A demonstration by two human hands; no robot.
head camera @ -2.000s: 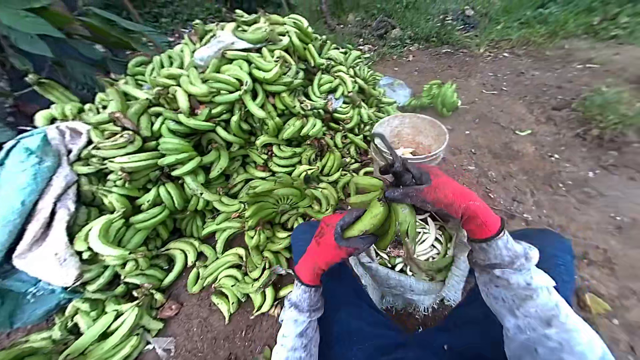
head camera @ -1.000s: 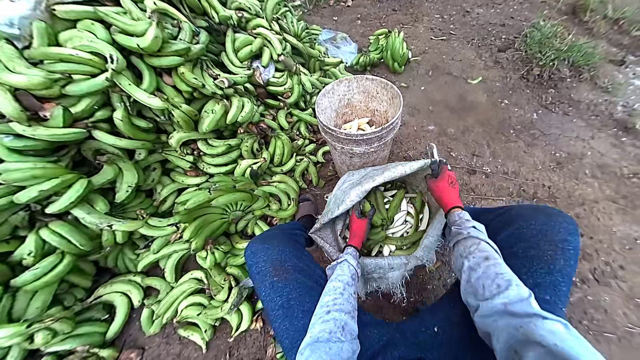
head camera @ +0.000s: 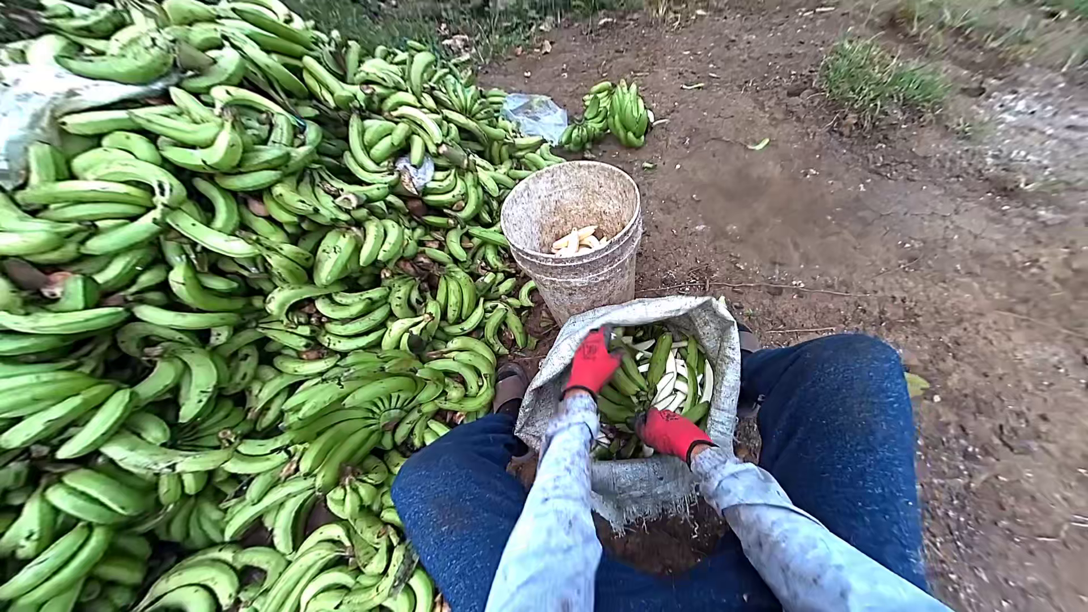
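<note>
A frayed woven sack (head camera: 642, 489) stands open between my knees, with green plantains (head camera: 659, 361) and pale peel strips (head camera: 673, 382) inside. My left hand (head camera: 592, 364), in a red and dark glove, is at the sack's left inner side, its fingertips by the rim; whether it grips anything is unclear. My right hand (head camera: 671, 432), gloved the same way, reaches into the sack's front part against the plantains. Its fingers are partly hidden, so a hold cannot be made out. No knife shows in either hand.
A dirty white bucket (head camera: 586, 280) with peeled pieces (head camera: 578, 240) stands just beyond the sack. On the left rises a large heap of green plantains (head camera: 340, 314). A clear plastic bag (head camera: 535, 117) and a separate plantain bunch (head camera: 620, 115) lie behind the bucket on bare soil.
Two seconds ago my hands held green plantains above the sack, with a dark tool at my right hand. My right hand has since moved from the sack's right rim into its front part.
</note>
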